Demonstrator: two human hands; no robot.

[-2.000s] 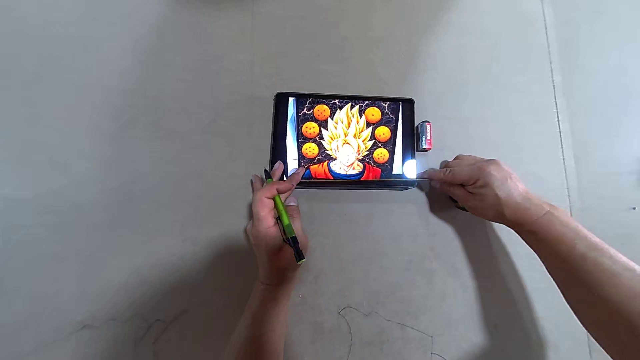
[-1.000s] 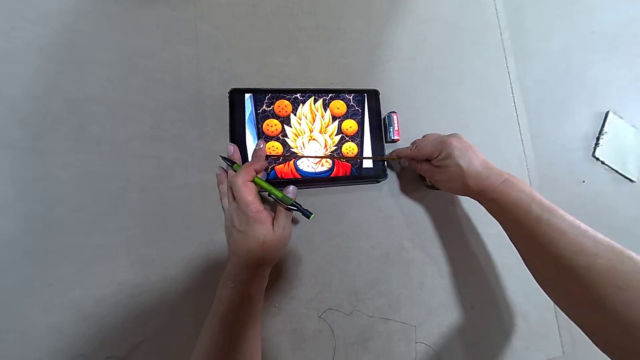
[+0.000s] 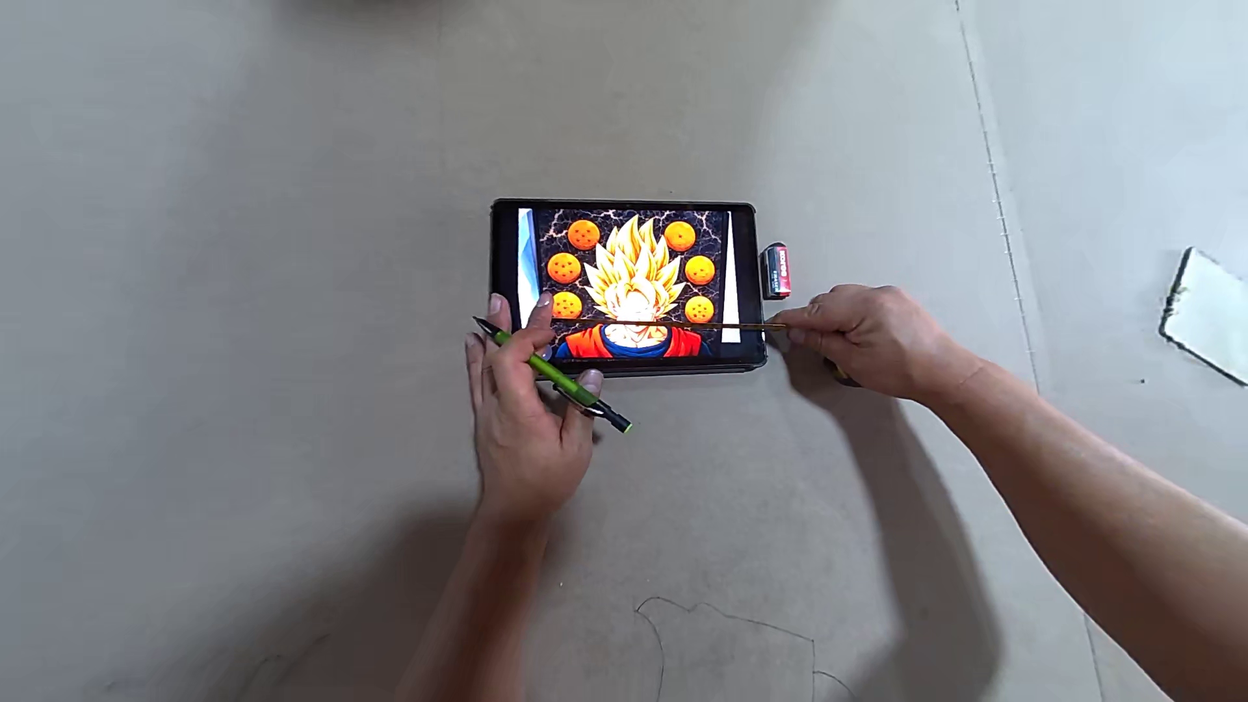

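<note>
A tablet [image 3: 624,367] with a dark frame lies on a grey surface, its lit screen showing a cartoon figure with spiky yellow hair and orange balls. My left hand [image 3: 531,419] holds a green mechanical pencil [image 3: 561,378] between its fingers, and its fingertips rest on the lower left of the tablet. A thin, narrow strip [image 3: 682,325], perhaps a tape measure blade, stretches across the lower screen. My right hand [image 3: 873,336] pinches that strip's right end beside the tablet. Something dark and yellow shows partly under my right hand.
An eraser [image 3: 777,271] in a printed sleeve lies just right of the tablet. Farther right is a pale, rough-edged flat piece [image 3: 1209,317]. Thin pencil lines [image 3: 726,616] mark the surface below the tablet, and a long seam [image 3: 994,185] runs down the right side.
The strip has moved up from the tablet's bottom edge onto the lower screen, with my right hand at its end. My left hand still holds the pencil. The view has shifted, showing the pale piece.
</note>
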